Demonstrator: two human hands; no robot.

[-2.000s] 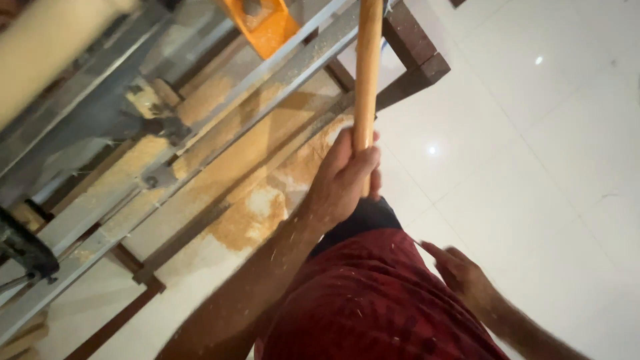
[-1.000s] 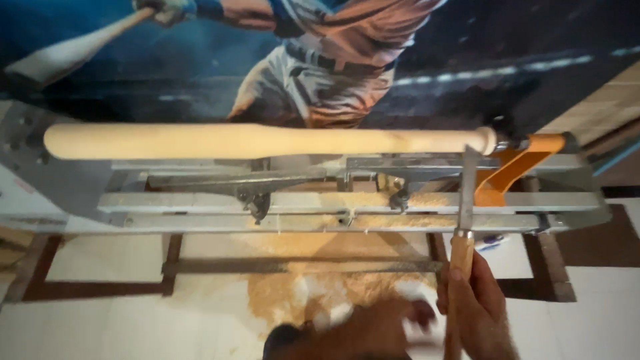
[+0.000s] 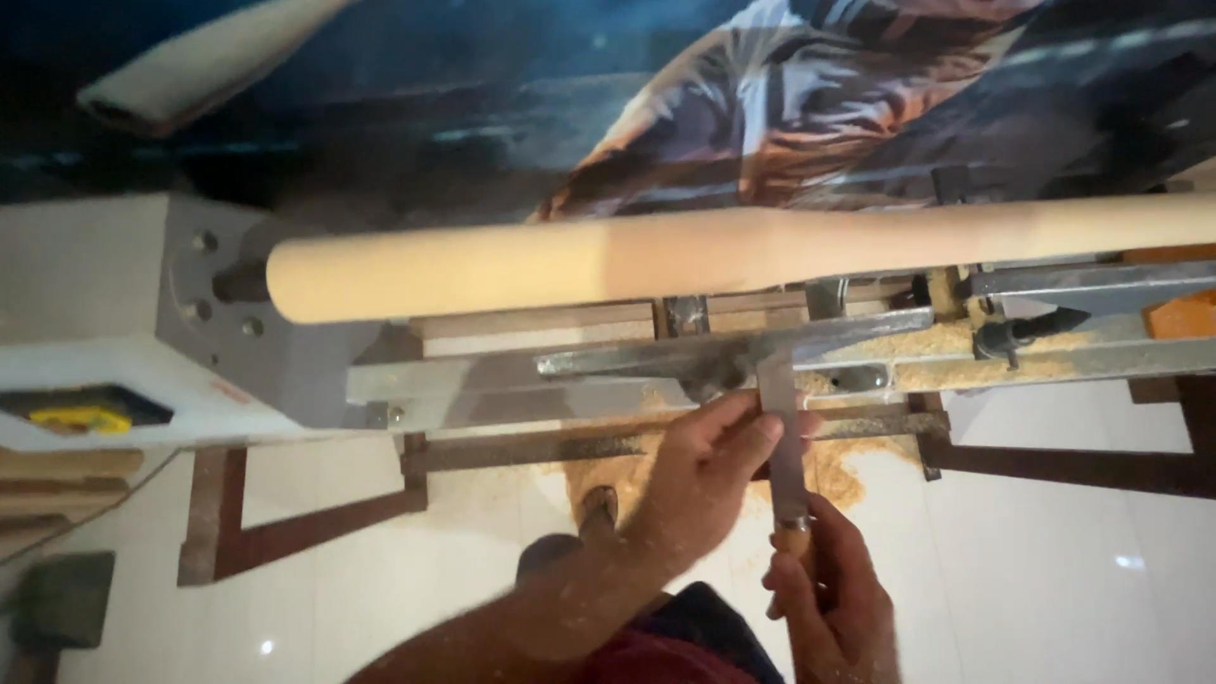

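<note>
A pale wooden baseball bat blank [image 3: 532,261] lies lengthwise on a wood lathe, its thick end at the headstock [image 3: 256,313]. Below it runs the metal tool rest [image 3: 627,359]. My right hand [image 3: 836,589] grips the wooden handle of a woodturning chisel [image 3: 785,465], which points up toward the blank. My left hand [image 3: 712,465] pinches the chisel's flat steel blade between thumb and fingers, just under the rest. The blade's upper end reaches the rest; whether it touches the blank I cannot tell.
Sawdust covers the lathe bed [image 3: 1007,372] and the tiled floor [image 3: 456,560]. Dark stand legs [image 3: 323,534] spread at both sides. Orange parts [image 3: 1183,315] show at the right edge. A poster of a baseball player [image 3: 741,104] fills the background. My shoe shows below the bed.
The view has swung from the floor to the lathe and moved left along it. My left hand, blurred and off the blade one second ago, now holds the blade.
</note>
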